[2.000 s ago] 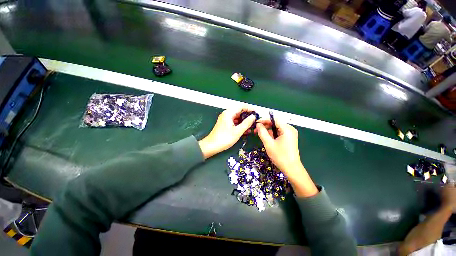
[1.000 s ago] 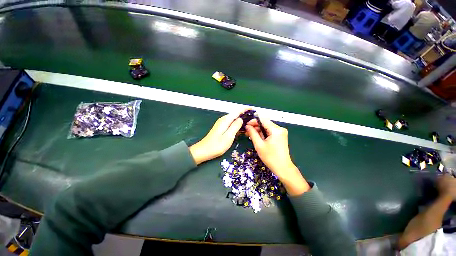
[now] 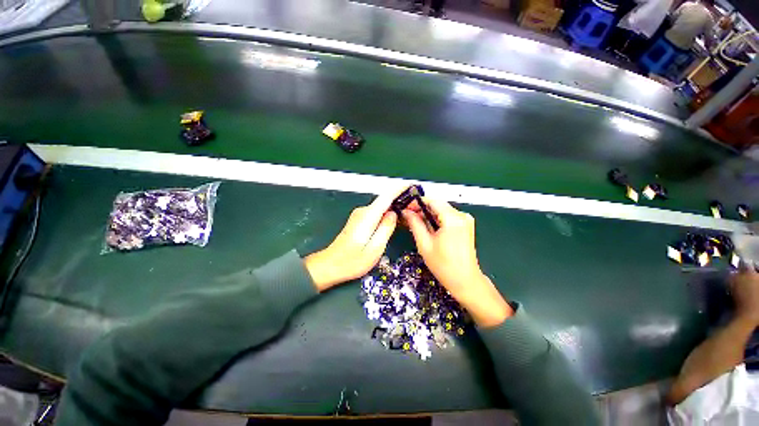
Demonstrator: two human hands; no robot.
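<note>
My left hand (image 3: 359, 241) holds a small black unit (image 3: 406, 198) above the bench, close to the white rail. My right hand (image 3: 445, 241) touches it from the right and holds a thin dark tool (image 3: 430, 218) between its fingers. The fingers of both hands meet and hide part of the unit. A loose pile of small white-silver and dark parts with yellow centres (image 3: 409, 304) lies on the green bench just below my hands.
A clear bag of parts (image 3: 161, 218) lies left. Beyond the white rail (image 3: 250, 168), black units (image 3: 344, 137) lie on the green belt (image 3: 275, 100). A blue instrument (image 3: 18, 179) stands far left. At right are a heap of units (image 3: 703, 248) and another person's arm (image 3: 720, 354).
The units on the belt have moved left relative to the rail and bench. The view has shifted slightly. Both hands stay together at the unit, and the tool's angle has changed.
</note>
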